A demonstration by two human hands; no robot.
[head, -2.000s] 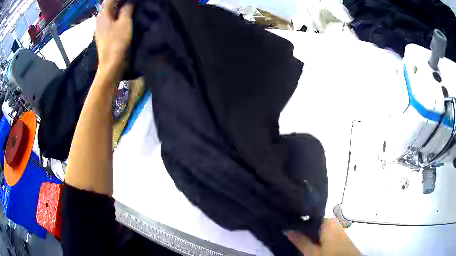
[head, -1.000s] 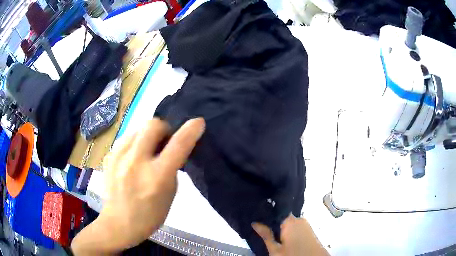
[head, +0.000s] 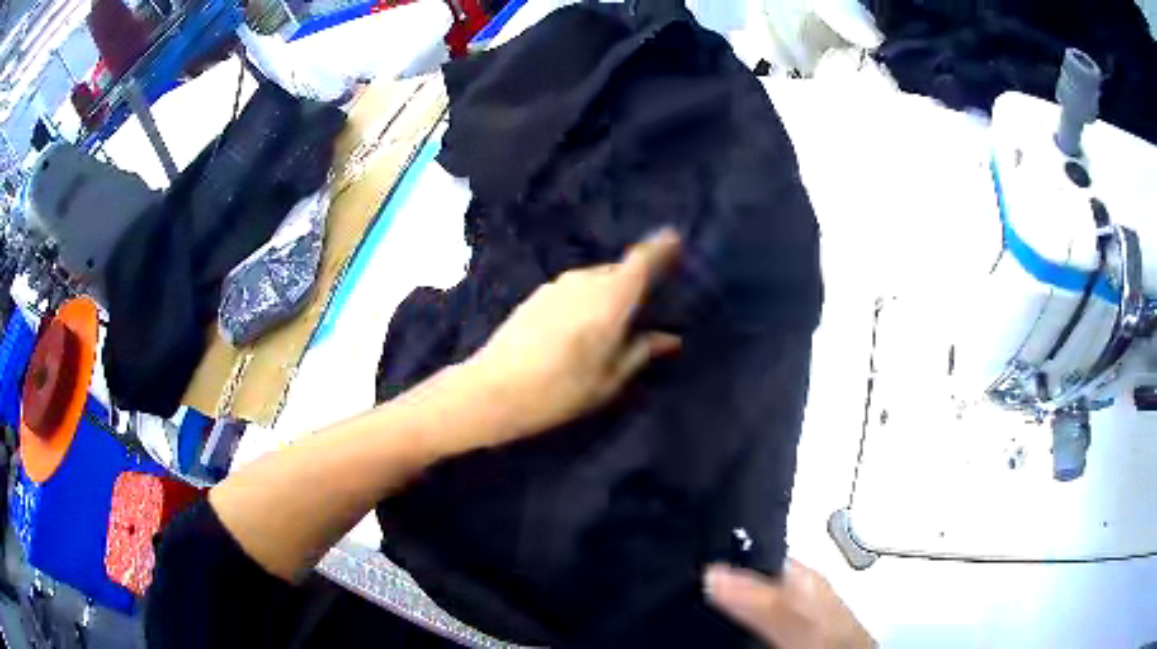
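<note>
The black garment [head: 609, 469] lies spread on the white table, left of the sewing machine head [head: 1059, 241]. My left hand [head: 571, 336] is over the middle of the garment, thumb and forefinger apart; whether it pinches any cloth is unclear. My right hand [head: 787, 609] is at the garment's lower right edge, partly cut off by the frame, fingers against the cloth; its grip is not clear. A small white mark shows on the cloth above my right hand.
A second dark cloth piece [head: 165, 292] and a crinkled plastic bag [head: 273, 285] lie on cardboard [head: 368, 146] at the left. An orange disc [head: 57, 393] and red box [head: 133, 533] are lower left. A ruler strip [head: 393, 586] follows the front edge. Dark cloth [head: 1015, 44] lies at the back right.
My left hand let go of the garment's far end, came back towards me, then moved right onto its middle. The garment now lies flatter and wider. My right hand stays at the lower edge.
</note>
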